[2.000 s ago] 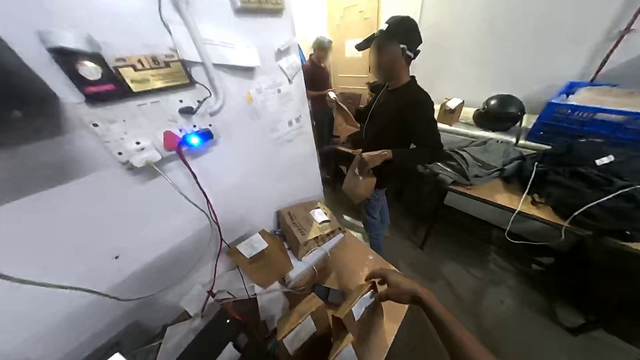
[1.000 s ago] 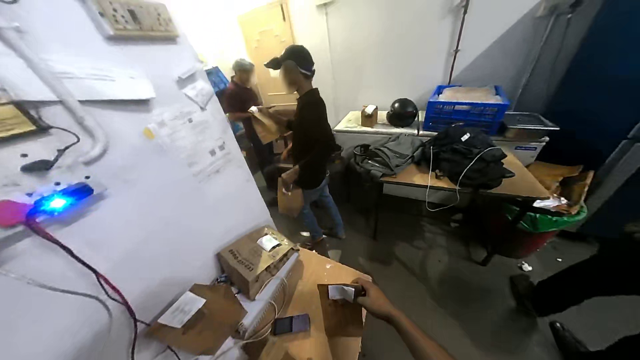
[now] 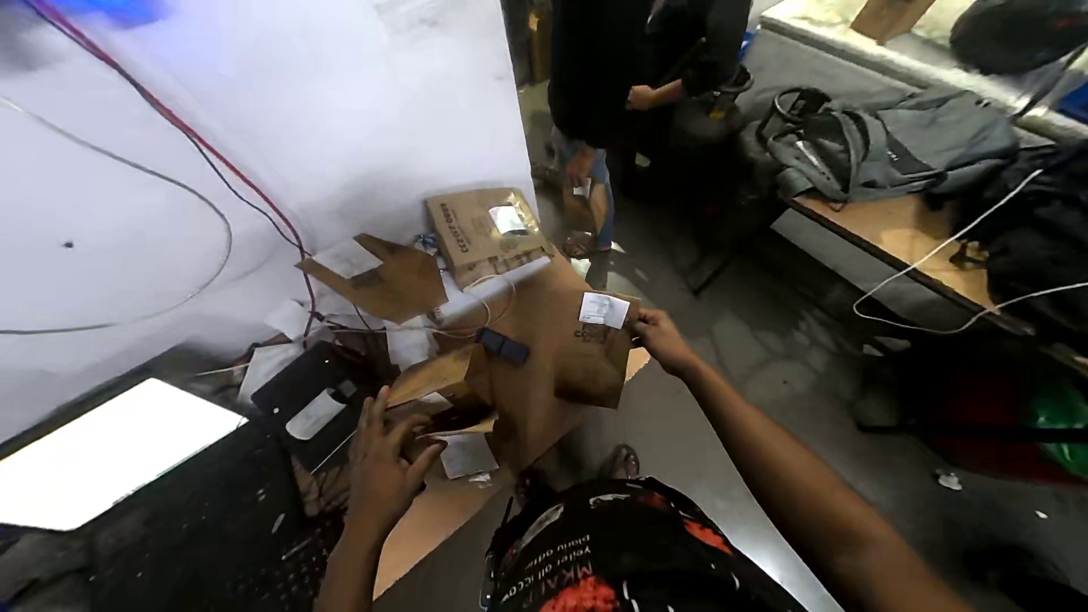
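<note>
My right hand (image 3: 665, 340) pinches the top edge of a brown paper bag (image 3: 591, 365) with a white slip on it, at the right side of the table. Fingers spread, my left hand (image 3: 393, 455) is beside other brown paper bags (image 3: 459, 382) at the near edge; whether it touches them is unclear. Between the bags lies a dark phone-like device (image 3: 502, 346). A cardboard box (image 3: 484, 234) bearing a white label stands at the back, with a white roll (image 3: 493, 289) in front of it. To its left lies another brown bag (image 3: 382, 280).
At the left are a laptop (image 3: 110, 459) with a bright screen and a black device (image 3: 302, 399). Red and white cables run along the wall. Beyond the table stands a person (image 3: 595, 102) holding a paper bag. A bench at right (image 3: 901, 246) bears a grey backpack (image 3: 892, 153).
The view has tilted down. My left hand, not seen in the earlier frames, is now by the bags. The paper bag in my right hand hangs with its labelled face showing.
</note>
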